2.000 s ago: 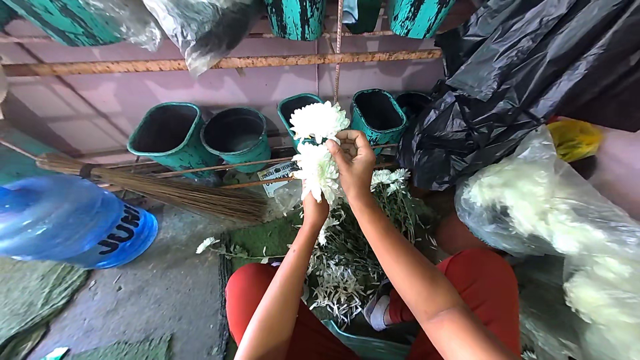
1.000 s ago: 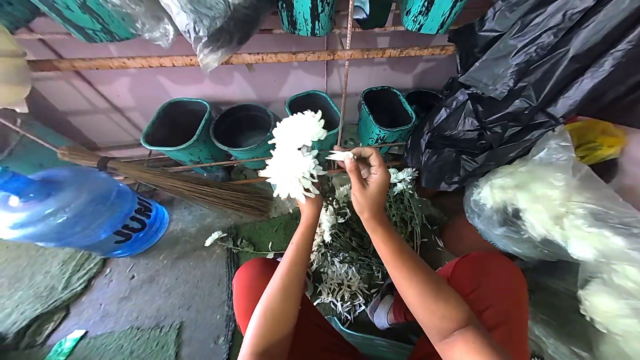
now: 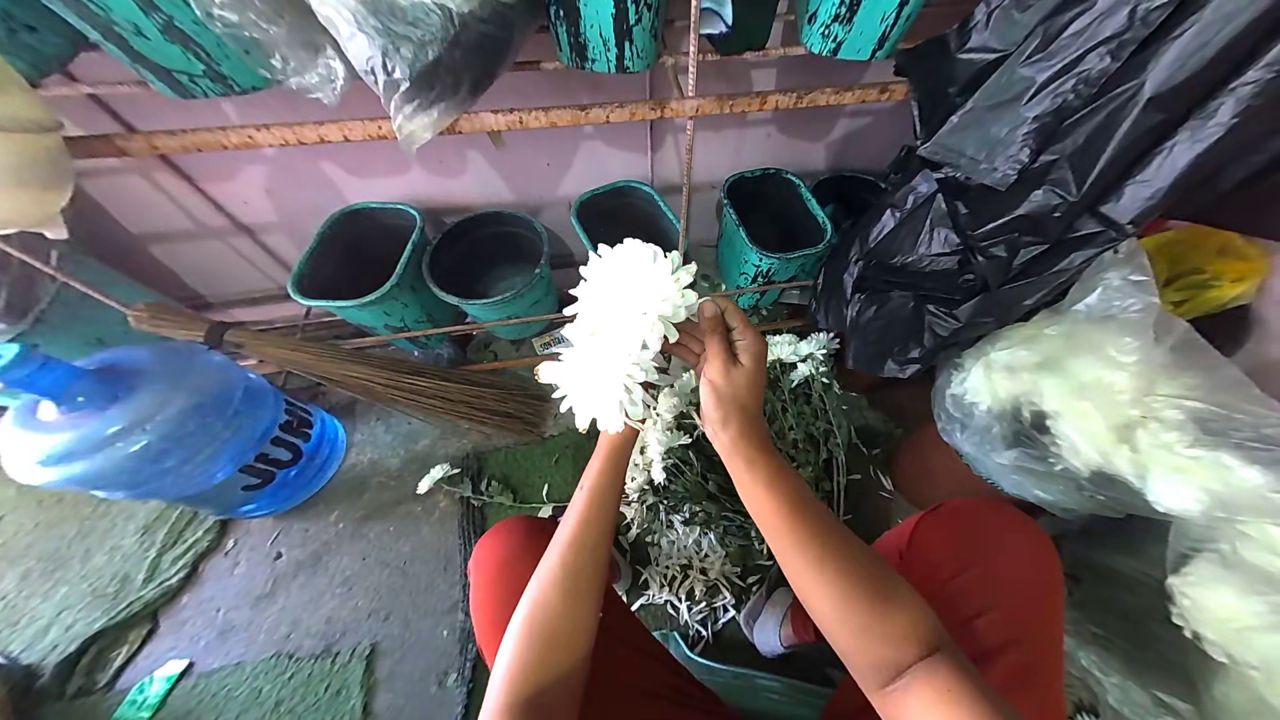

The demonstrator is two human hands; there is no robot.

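Note:
Two large white chrysanthemum blooms [image 3: 610, 335] are held up in front of me, one above the other. My left hand [image 3: 622, 432] is beneath them, mostly hidden by the petals, and grips their stems. At the right edge of the upper bloom, the thumb and fingers of my right hand [image 3: 725, 360] touch or pinch its outer petals. Below, between my knees, lies a heap of green stems and leaves [image 3: 810, 430] with smaller white flowers. Loose white petals [image 3: 690, 580] are piled at the near side of that heap.
Green-and-black buckets [image 3: 365, 260] stand along the pink wall. A stick broom [image 3: 400, 375] and a blue water jug [image 3: 170, 430] lie at the left. Black plastic sheeting [image 3: 1000, 200] and clear bags of pale flowers [image 3: 1100, 400] fill the right. A rusty rail [image 3: 600, 112] crosses the wall.
A second ago my right hand was apart from the blooms with a white petal between its fingers; now it is back against the upper bloom. My left hand keeps hold of the flowers.

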